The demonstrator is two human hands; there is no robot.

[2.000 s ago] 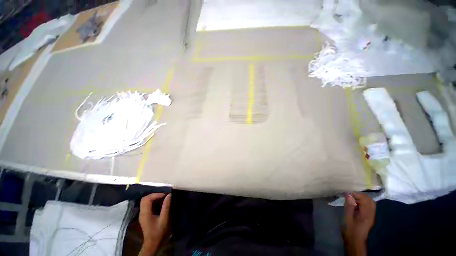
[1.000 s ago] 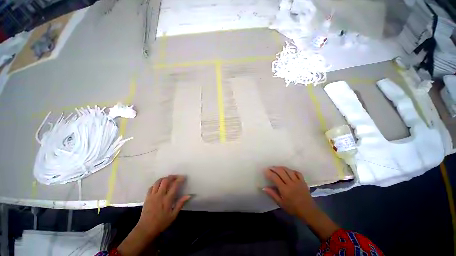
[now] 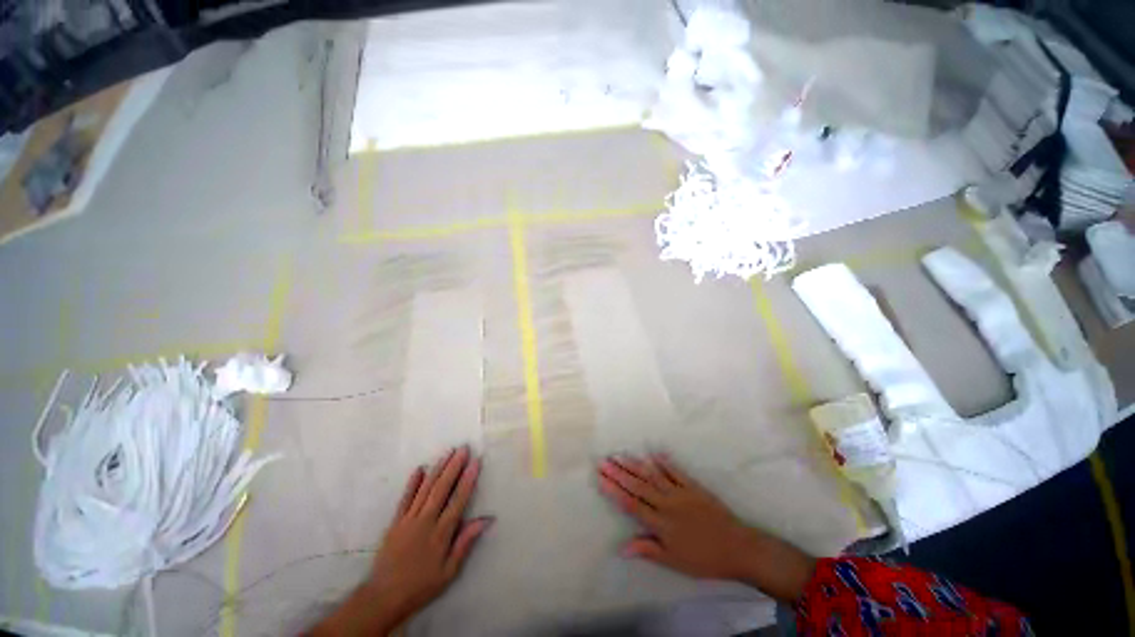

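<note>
My left hand (image 3: 429, 541) lies flat, palm down, on the grey-beige table covering (image 3: 597, 554), fingers spread and empty. My right hand (image 3: 672, 516) lies the same way to its right, fingers apart, nothing held. Two pale strip-shaped areas (image 3: 444, 361) run up from the hands, either side of a yellow tape line (image 3: 528, 336), with dark streaks around them. A glue bottle (image 3: 856, 446) lies at the right, its nozzle toward me, against a white U-shaped panel pile (image 3: 996, 454).
A heap of white cords (image 3: 131, 479) lies at left beside a crumpled scrap (image 3: 253, 373). A smaller cord bundle (image 3: 726, 227) and crumpled white fabric (image 3: 716, 81) are at the back right. A white sheet (image 3: 504, 69) lies at the back. Tied stacks (image 3: 1089, 162) stand far right.
Both hands have moved from the table's front edge onto its surface, and now lie flat farther in. The view has shifted, so the edge is mostly out of sight.
</note>
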